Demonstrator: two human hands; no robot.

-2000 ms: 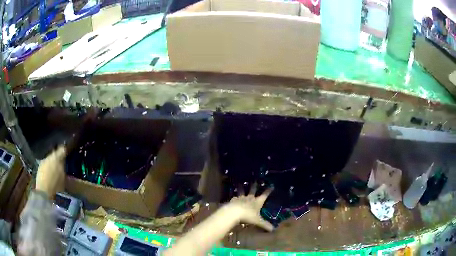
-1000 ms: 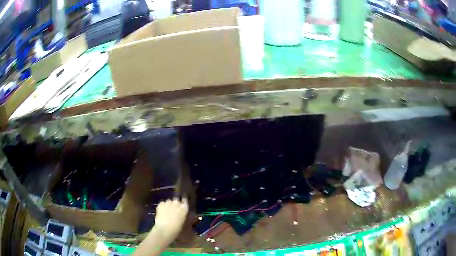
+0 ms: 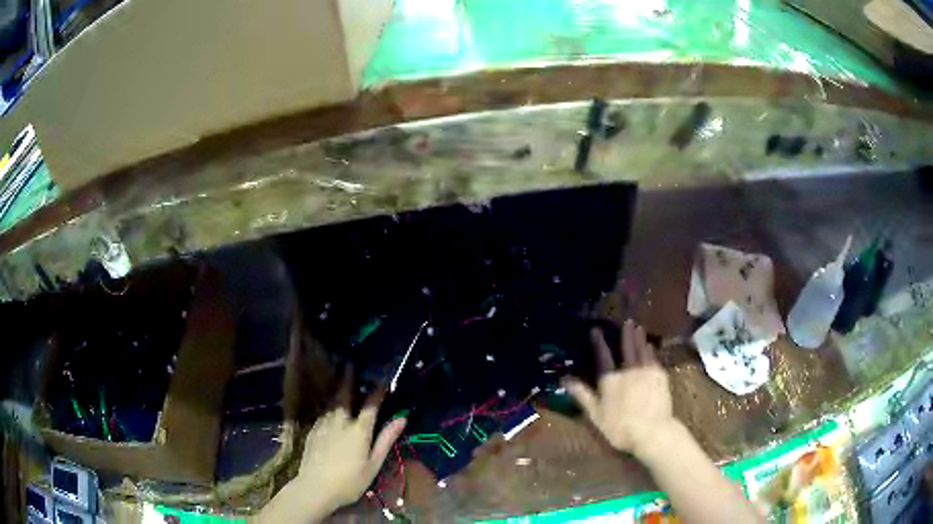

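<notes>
A dark pile of loose solar panels [image 3: 471, 358] with red wires, pale tips and some green edges lies on the brown bench below the raised shelf. My left hand [image 3: 343, 450] is at the pile's near left side, fingers spread and pointing away from me. My right hand [image 3: 629, 394] is at the pile's right side, fingers apart. Nothing shows held in either hand. The fingertips partly merge with the dark pile, so contact there is hard to see.
An open cardboard box of panels [image 3: 189, 379] is at left. A stained paper [image 3: 735, 353], a clear squeeze bottle [image 3: 818, 305] and a dark bottle [image 3: 864, 287] stand right. Grey housings [image 3: 72, 486] lie lower left, others at the right edge. A cardboard box [image 3: 205, 82] sits on the shelf.
The camera view has shifted down and to the right. My right hand has come into view at the pile's right side. My left hand's fingers have opened out beside the pile's left end.
</notes>
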